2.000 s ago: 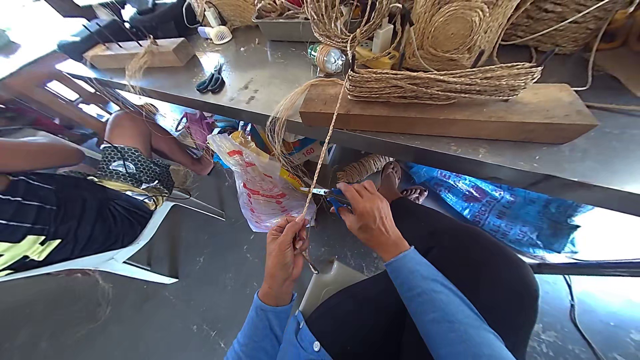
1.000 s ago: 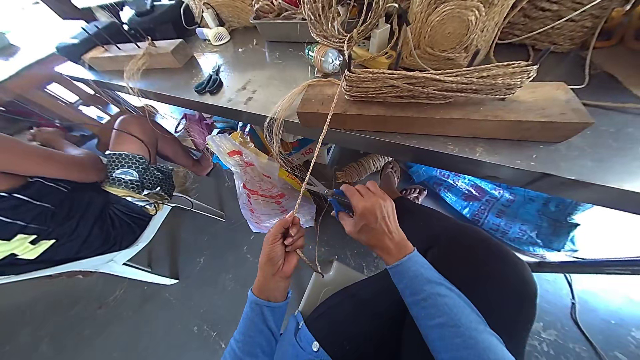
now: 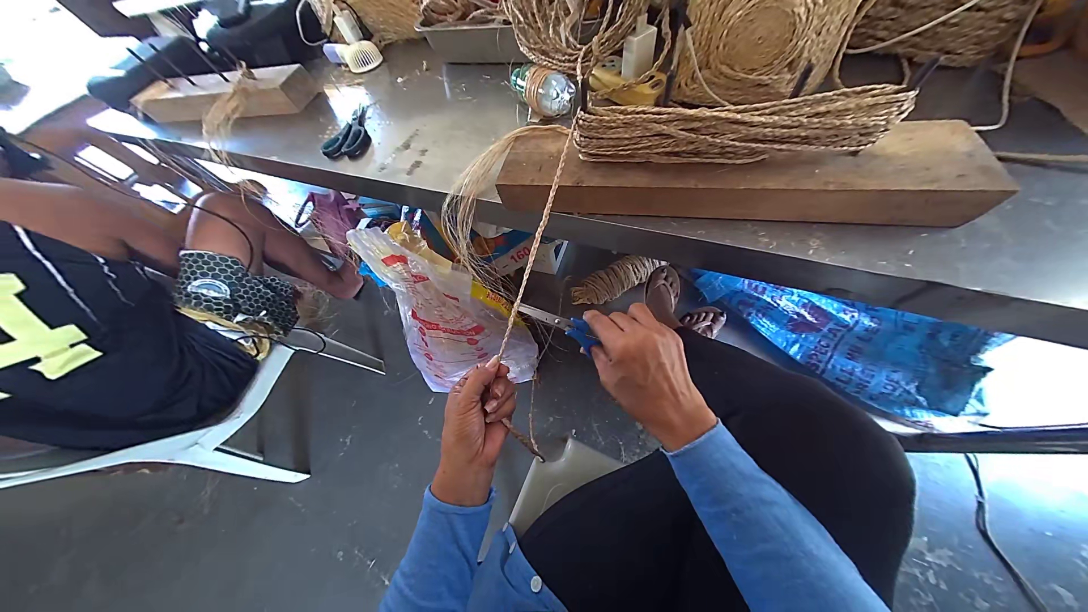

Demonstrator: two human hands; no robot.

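My left hand (image 3: 478,425) is closed on a thin twisted fibre cord (image 3: 544,223), whose tail hangs below the fist. The cord runs taut up to a bundle of braided cord (image 3: 739,127) wound around metal pegs on a wooden block (image 3: 765,191). In my right hand (image 3: 642,365) are scissors with blue handles (image 3: 581,335); their blades point left and lie beside the cord, below the table edge. Whether the blades touch the cord cannot be told. Loose pale fibres (image 3: 476,183) hang from the block's left end.
Black-handled scissors (image 3: 348,140), a second pegged wooden block (image 3: 229,95) and a plastic bottle (image 3: 544,91) stand or lie on the metal table (image 3: 408,161). Below it hangs a plastic bag (image 3: 442,323). A blue sack (image 3: 850,340) lies right. Another person (image 3: 110,323) sits close at left.
The seated person's arm at left has shifted. The scissors in my right hand have moved only slightly beside the cord, and my left hand keeps its grip.
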